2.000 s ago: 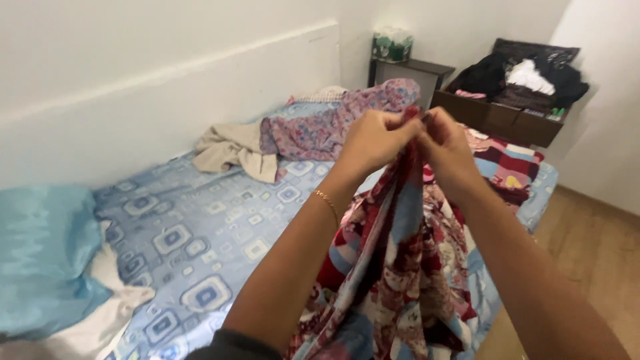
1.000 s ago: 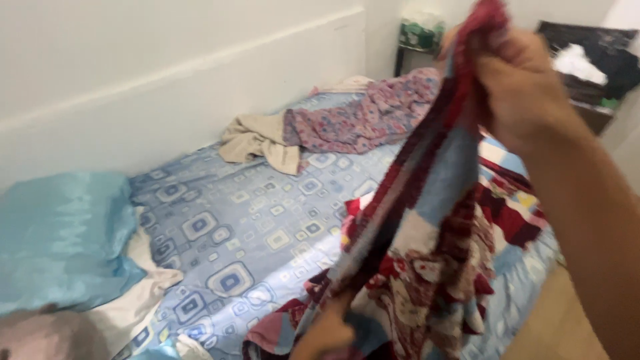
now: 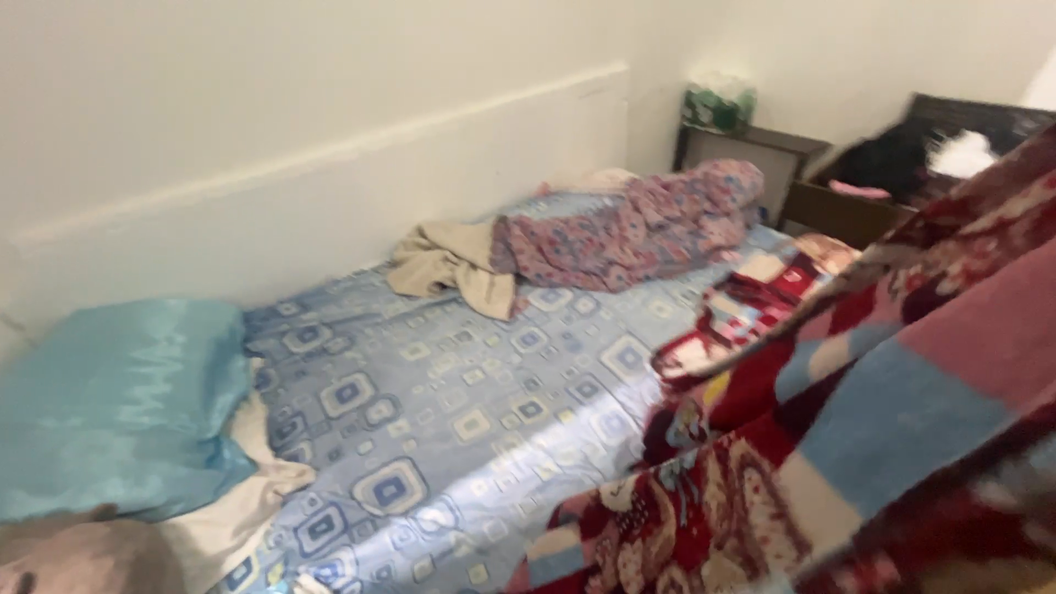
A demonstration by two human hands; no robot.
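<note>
A plush patterned blanket [image 3: 874, 396] in red, pink, blue and cream hangs across the right side of the head view, blurred by motion. Its upper part runs out of the frame at the right, and its lower part drapes over the bed [image 3: 462, 396]. More of the red patterned cloth [image 3: 763, 301] lies on the bed behind it. Neither of my hands shows; both are outside the frame or hidden by the blanket, so what they hold cannot be seen.
A blue satin pillow [image 3: 132, 396] lies at the left over a cream cloth [image 3: 239, 511], near a blurred brownish plush object [image 3: 91, 557]. By the wall are a beige cloth [image 3: 454, 264] and a floral cloth [image 3: 627, 231]. A small cabinet [image 3: 784, 140] and a box of clothes [image 3: 850, 210] stand behind.
Both hands held the bunched blanket two seconds ago, and one raised it a second ago; now they are out of view. The blanket has swung right and spread wider.
</note>
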